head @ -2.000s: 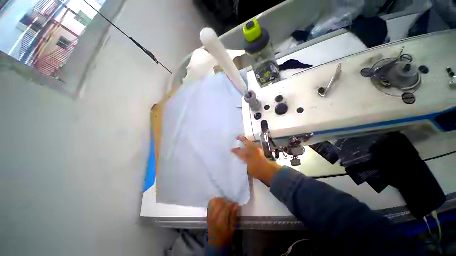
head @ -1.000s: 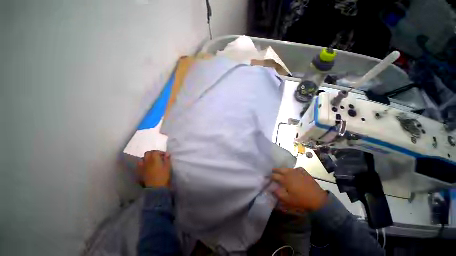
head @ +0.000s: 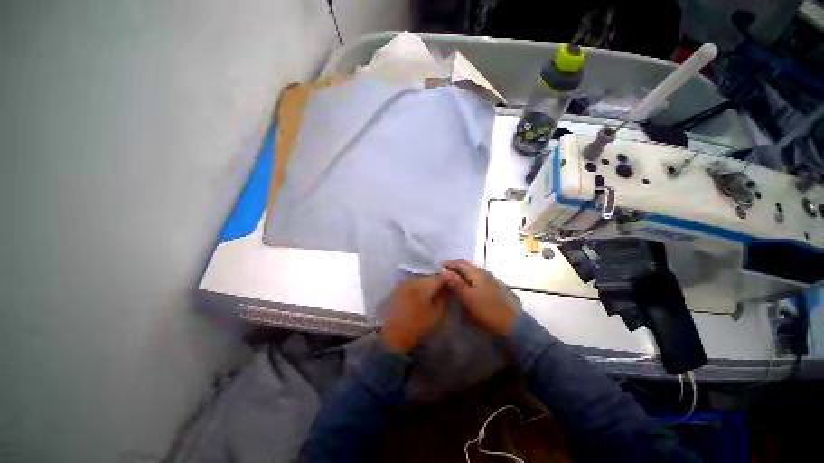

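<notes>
A light grey-blue fabric panel (head: 407,222) lies partly over the stack of cut pieces (head: 316,181) and runs down to the table's front edge. My left hand (head: 414,312) and my right hand (head: 483,298) meet at the panel's near part, fingertips close together, and both hold the cloth there. Part of the panel hangs below the hands. The sewing machine (head: 669,208) stands to the right, its needle area away from both hands. The cloth between the fingers is mostly hidden.
Brown sheet (head: 285,136) and blue sheet (head: 251,194) show under the stack. A bottle (head: 546,104) stands behind the machine head. Black labels (head: 623,276) and a smartphone (head: 673,335) with a white cable lie right of the needle. Grey cloth (head: 262,407) hangs below the table's front edge.
The panel was flat on the stack, then was pulled toward me with my hands apart. Now my hands have come together at its near part, and the left hand has moved right.
</notes>
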